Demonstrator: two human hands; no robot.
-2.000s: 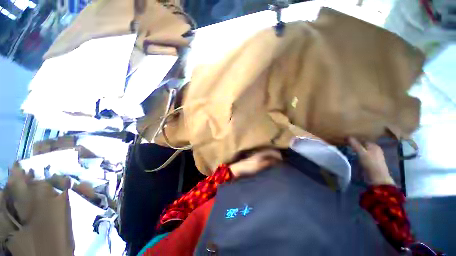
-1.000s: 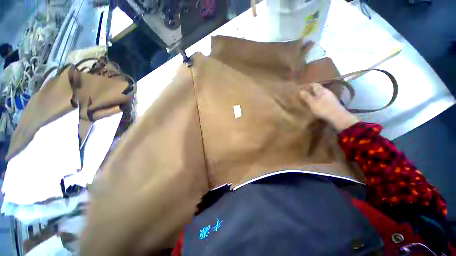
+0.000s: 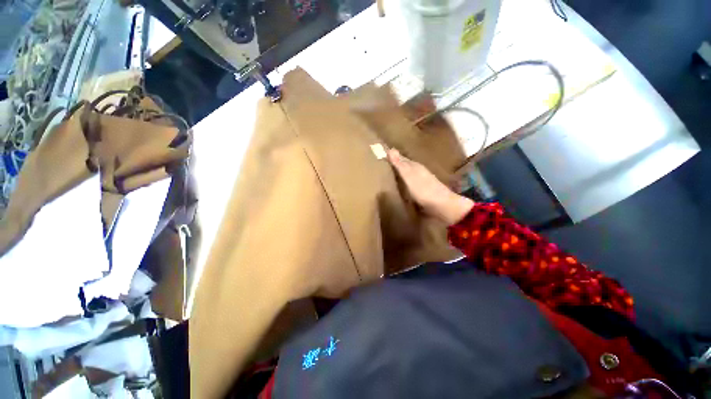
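Observation:
A brown bag body panel (image 3: 273, 203) lies over the white machine table and hangs down over the wearer's lap at the left. A seam line runs down it from the presser foot (image 3: 273, 92). A small pale label (image 3: 379, 151) sits on the panel. A thin brown strap handle (image 3: 546, 74) loops out to the right on the table. My right hand (image 3: 425, 187) holds the bunched panel just below the label; whether its fingers pinch or press the cloth is partly hidden. My left hand is not visible.
The sewing machine head (image 3: 234, 31) is above the panel. A white cylindrical housing (image 3: 448, 47) with a yellow label stands behind the work. Brown and white stacked bag pieces (image 3: 54, 234) are at the left. A dark opening (image 3: 518, 183) lies right of my right hand.
My right hand has moved left and slightly down, drawing the right part of the panel inward. The strap loop has shifted left and up. The view has also shifted.

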